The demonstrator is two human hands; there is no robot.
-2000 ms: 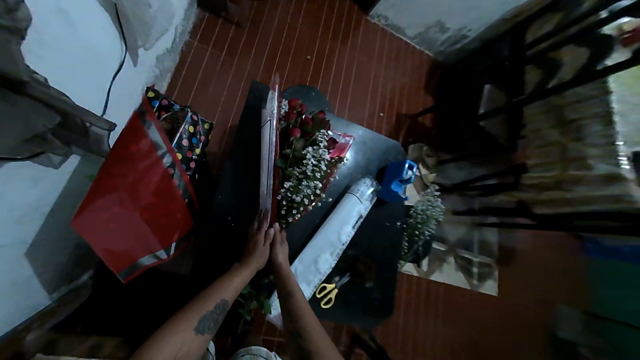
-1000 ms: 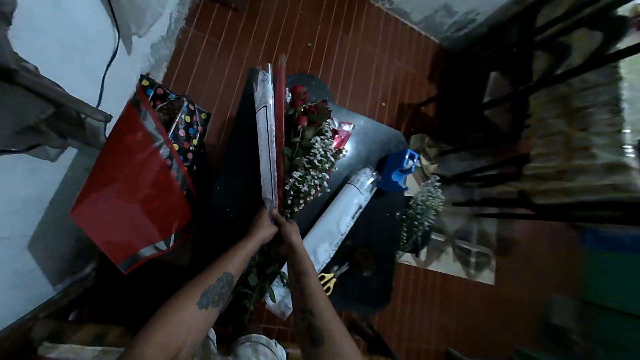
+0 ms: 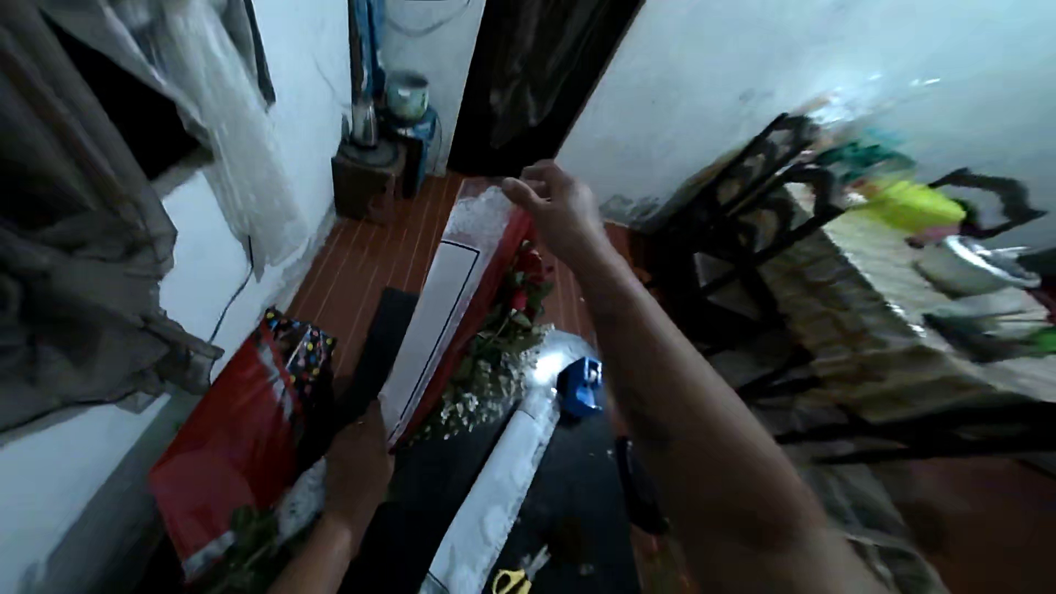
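My left hand [image 3: 359, 466] grips the lower end of a long bouquet sleeve [image 3: 441, 305], white with a black outline and a red side. At the sleeve's top edge my right hand [image 3: 553, 202] has its thumb and fingers bent; whether it pinches the edge is hard to tell. Red roses [image 3: 524, 285] with green leaves and small white filler flowers [image 3: 470, 404] lie along the sleeve's right side. Right of them, on the dark table [image 3: 569, 487], are a rolled white wrapping [image 3: 503, 487], a blue tape dispenser [image 3: 581, 386] and yellow-handled scissors [image 3: 511, 581].
A red gift bag [image 3: 231, 445] with a dotted lining stands at the left, below grey curtains [image 3: 74, 247]. Black chairs [image 3: 742, 239] and a cloth-covered table [image 3: 866, 305] with a white basin [image 3: 969, 268] are at the right. A small dark box [image 3: 367, 177] is by the far wall.
My right hand has moved from beside my left at the sleeve's lower end up to its top. The sleeve leans more to the right. The view has tilted up toward the far wall.
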